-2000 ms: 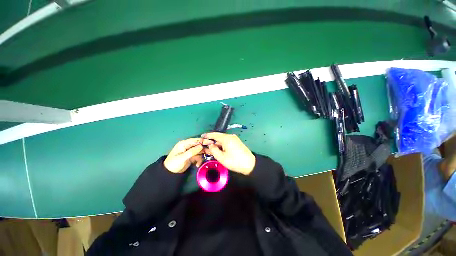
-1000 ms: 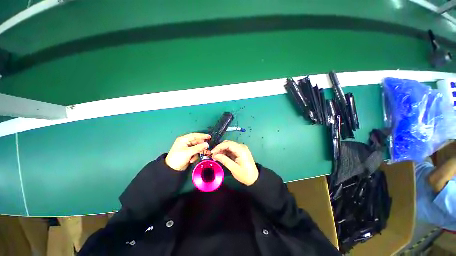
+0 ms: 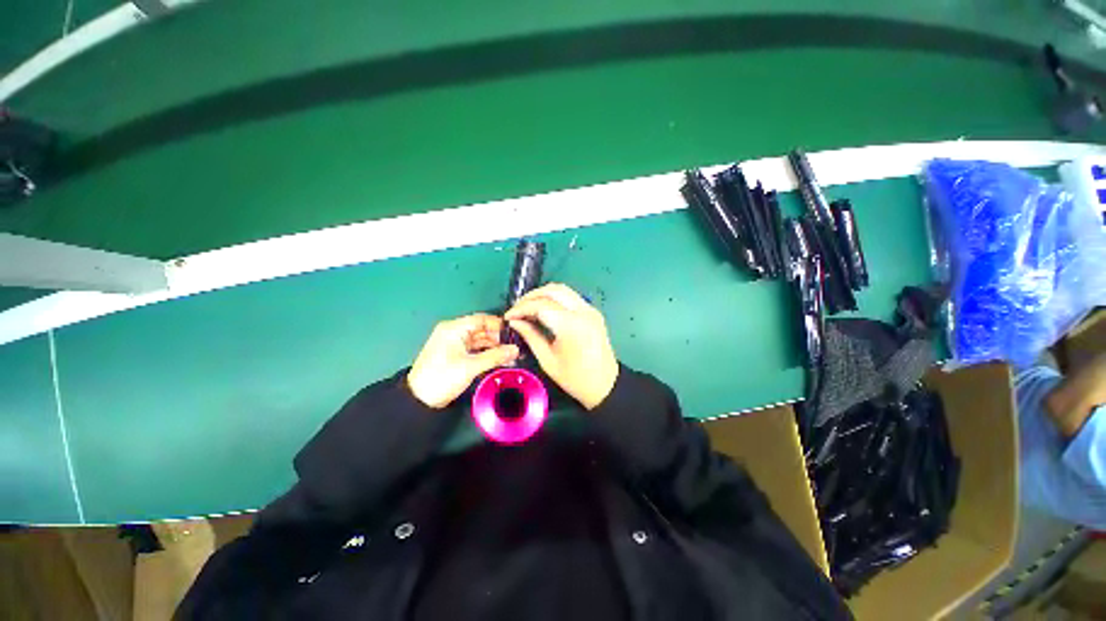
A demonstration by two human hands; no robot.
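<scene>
A hair dryer unit with a bright magenta ring and dark centre faces up close to my body. A black handle shell extends from it, away from me over the green bench. My left hand and my right hand meet at the joint between ring and handle, fingertips pinching the black handle part there. The wiring and the exact fit are hidden by my fingers. A small blue tip of the cutters shows just beyond my right hand; the rest is covered.
Loose black handle shells lie at the bench's right, beside a blue parts bag. A dark mesh bag hangs over an open carton of black parts. A white rail edges the bench. Another person's arm is far right.
The handle has swung more upright in view, and my right hand has moved up along it, covering most of the cutters. A dark unit now shows on the belt at far left.
</scene>
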